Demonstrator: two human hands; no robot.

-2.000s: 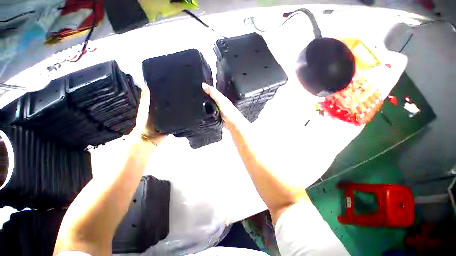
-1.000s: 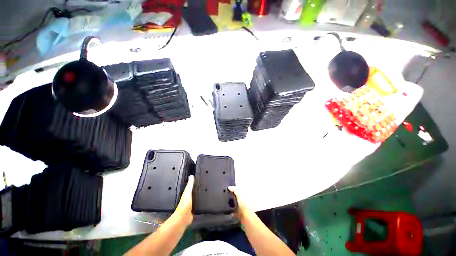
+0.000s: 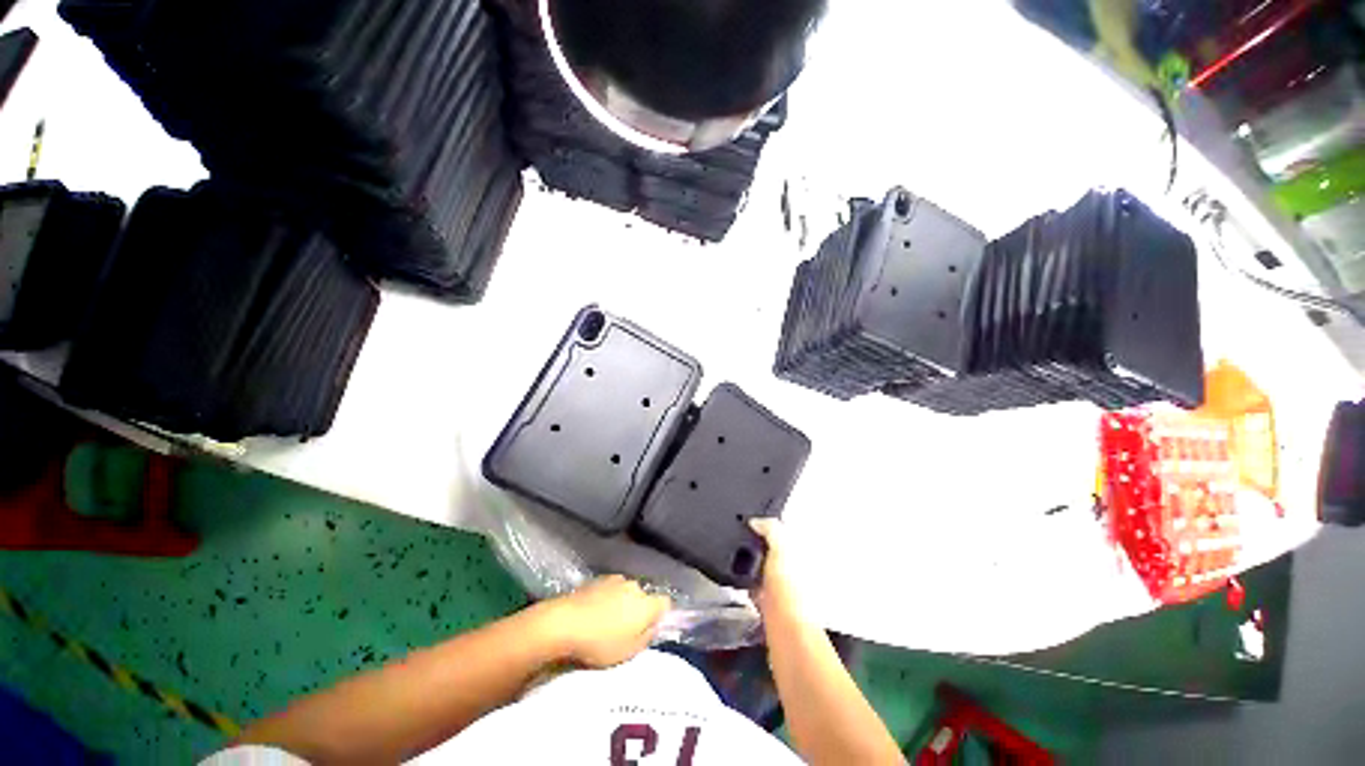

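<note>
Two stacks of black tablet cases lie side by side at the bench's front edge, the left stack [image 3: 599,422] and the right stack [image 3: 725,482], both tilted in view. A clear plastic bag [image 3: 547,551] shows along their near side. My left hand [image 3: 614,620] is closed on the bag's edge just below the stacks. My right hand [image 3: 767,557] is at the lower right corner of the right stack, with fingers by its camera hole and the plastic edge close by.
More case stacks stand at the back right [image 3: 925,285] and left [image 3: 240,314]. A round lamp head [image 3: 681,53] blocks the top centre. A red perforated basket [image 3: 1175,501] and an orange basket [image 3: 1246,427] are at the bench's right end.
The view has turned and shifted. My left hand has left the stacks and moved to the plastic at the bench edge. My right hand stays at the right stack, which was set down beside the left one.
</note>
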